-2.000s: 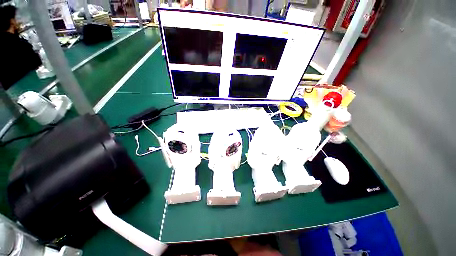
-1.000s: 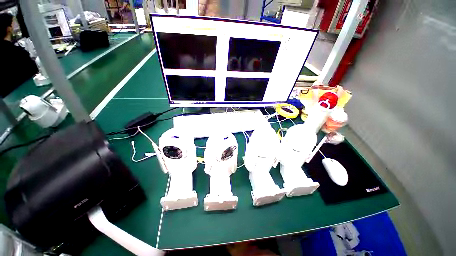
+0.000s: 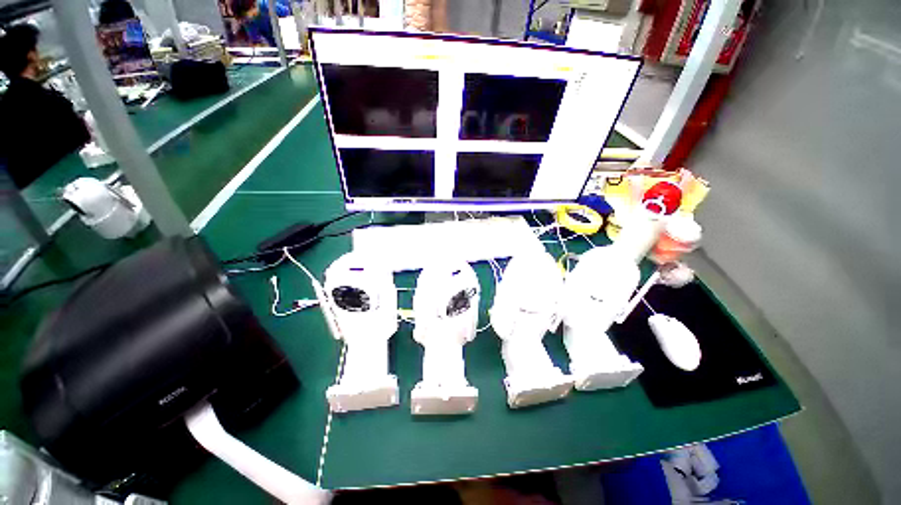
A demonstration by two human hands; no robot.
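Observation:
Four white pan-tilt cameras stand upright in a row on the green bench. The leftmost (image 3: 362, 330) and second (image 3: 445, 335) show dark lens faces. The third (image 3: 529, 325) and fourth (image 3: 596, 316) have their dark faces hidden. The monitor (image 3: 593, 108) behind them shows four dark picture panes with faint shapes in the upper ones. Neither my left hand nor my right hand can be made out. A dim, skin-toned patch shows below the bench's front edge; I cannot tell what it is.
A black printer (image 3: 158, 345) with a white strip stands left. A white keyboard (image 3: 445, 242) lies behind the cameras. A white mouse (image 3: 676, 341) rests on a black pad (image 3: 716, 367) at right. A blue bin (image 3: 771, 468) is below right. A person in dark clothes (image 3: 40, 123) is far left.
The view has shifted slightly. The red glow in the monitor's upper right pane is dimmer, and pale shapes show there. The four cameras stand as before.

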